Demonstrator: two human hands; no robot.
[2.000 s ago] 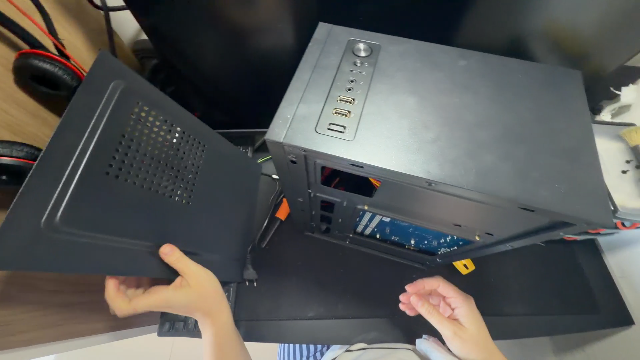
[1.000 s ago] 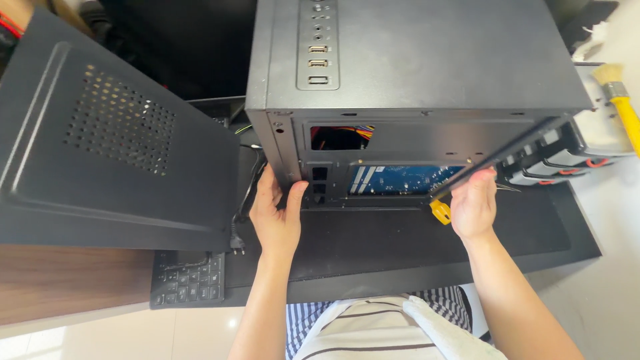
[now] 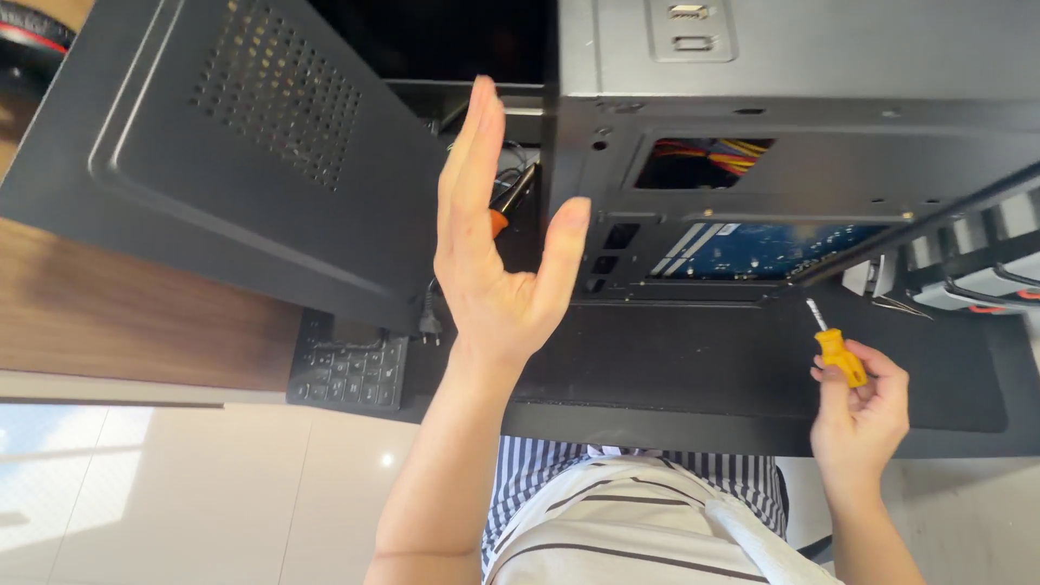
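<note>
A black computer case [image 3: 812,154] stands on the dark desk mat, its side facing me showing cutouts with coloured cables [image 3: 735,158] and a blue circuit board [image 3: 764,250]. My right hand [image 3: 861,414] holds a small screwdriver by its yellow handle [image 3: 842,357], the metal tip pointing up and away toward the case's lower edge without touching it. My left hand [image 3: 504,244] is raised with fingers extended and thumb apart, holding nothing, near the case's left corner. A black side panel with a perforated patch [image 3: 211,171] leans at the left.
A keyboard [image 3: 349,366] lies partly under the panel, beside a black power plug [image 3: 430,321]. Behind my left hand is an orange-handled tool [image 3: 498,222]. Grey organiser bins [image 3: 975,284] stand at the right. The desk mat [image 3: 674,357] reaches the front edge.
My left hand has let go of the case's left edge and is raised. My right hand has left the case's right side and taken hold of the yellow screwdriver. The view has moved closer.
</note>
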